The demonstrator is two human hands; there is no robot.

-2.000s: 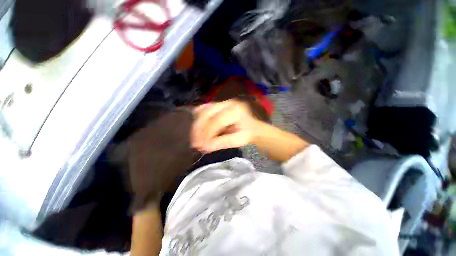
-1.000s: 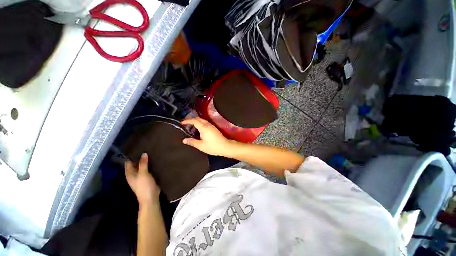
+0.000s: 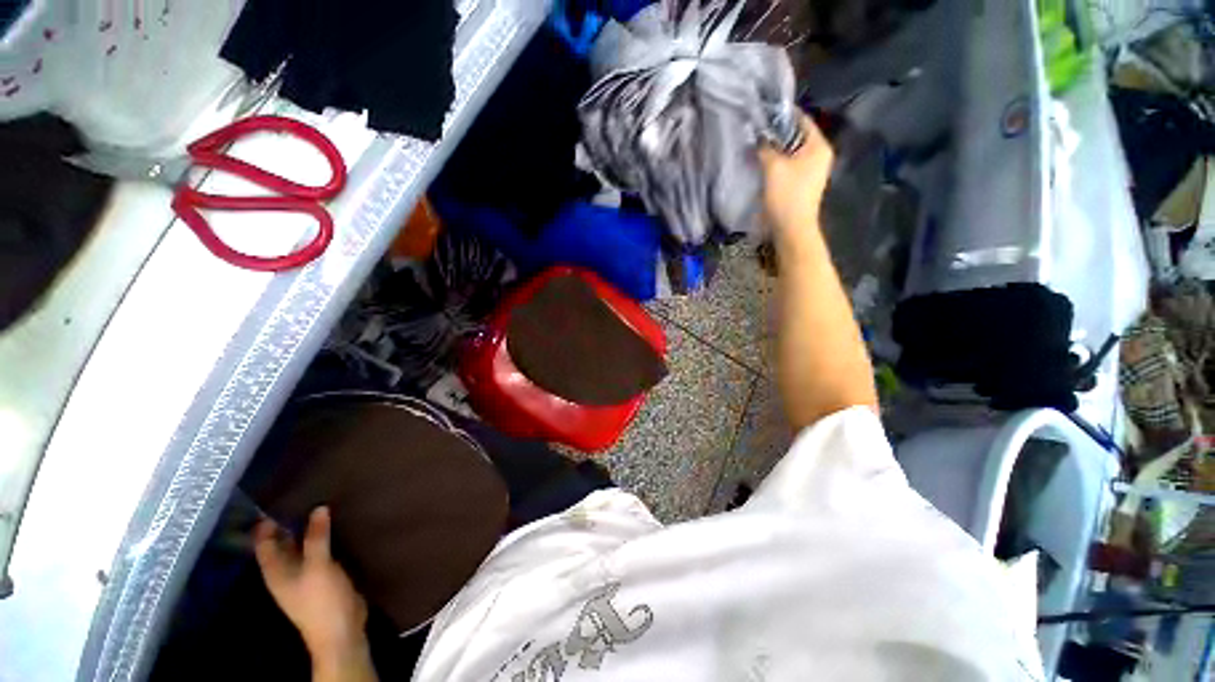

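A brown rounded piece (image 3: 400,500) with a pale edge lies over my lap below the table edge. My left hand (image 3: 309,580) rests on its lower left part with fingers on the cloth. My right hand (image 3: 797,167) is stretched forward and grips the edge of a bundle of cut pieces (image 3: 680,113), fanned and grey-white, beyond the table. Another brown piece (image 3: 580,340) lies on a red stool (image 3: 533,400) between the two.
Red-handled scissors (image 3: 260,193) lie on the white table (image 3: 120,400), between a dark half-oval piece (image 3: 47,200) and black fabric (image 3: 349,53). Blue material (image 3: 600,247) lies behind the stool. A black cloth pile (image 3: 986,344) and a white curved object (image 3: 1039,433) are at right.
My right hand has left the brown piece and reached forward to the bundle, which now shows its grey-white side. My left hand stays at the brown piece. The view has shifted.
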